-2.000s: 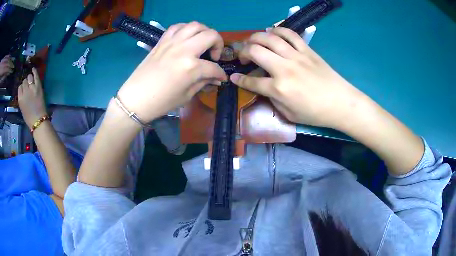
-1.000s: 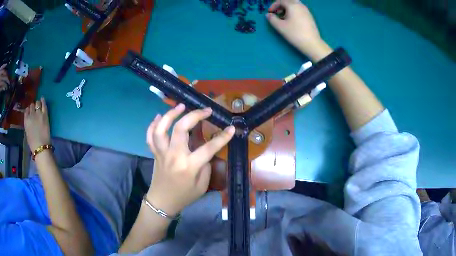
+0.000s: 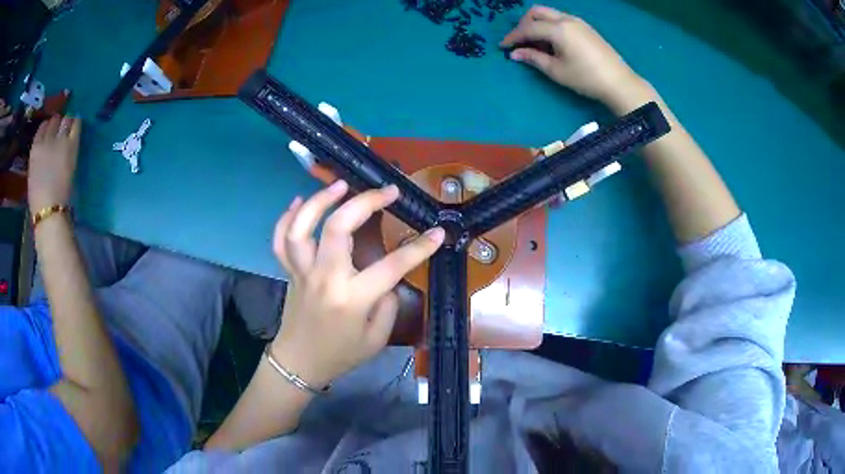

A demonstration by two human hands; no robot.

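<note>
A black three-arm frame (image 3: 448, 319) lies on a reddish-brown jig (image 3: 508, 315), one arm pointing towards me. White tabs stand beside its arms. My left hand (image 3: 338, 278) has its thumb tip on the hub and its index fingertip on the upper-left arm; its fingers are apart and it grips nothing. My right hand (image 3: 574, 56) is beyond the jig, at the right edge of a pile of small black parts (image 3: 465, 42). Its thumb and fingertips close around something small and dark, apparently one such part, blurred.
At the upper left another jig (image 3: 250, 56) bears a black frame (image 3: 148, 69). A small silver-grey three-armed piece (image 3: 132, 146) lies on the green bench top (image 3: 213, 176). A neighbour's arm (image 3: 69, 296) and blue top are at the left, with the hand by another jig.
Both hands were at the hub; my right hand has since moved away to the black pile. My left hand has stayed at the hub. The view has shifted, showing more bench beyond the jig.
</note>
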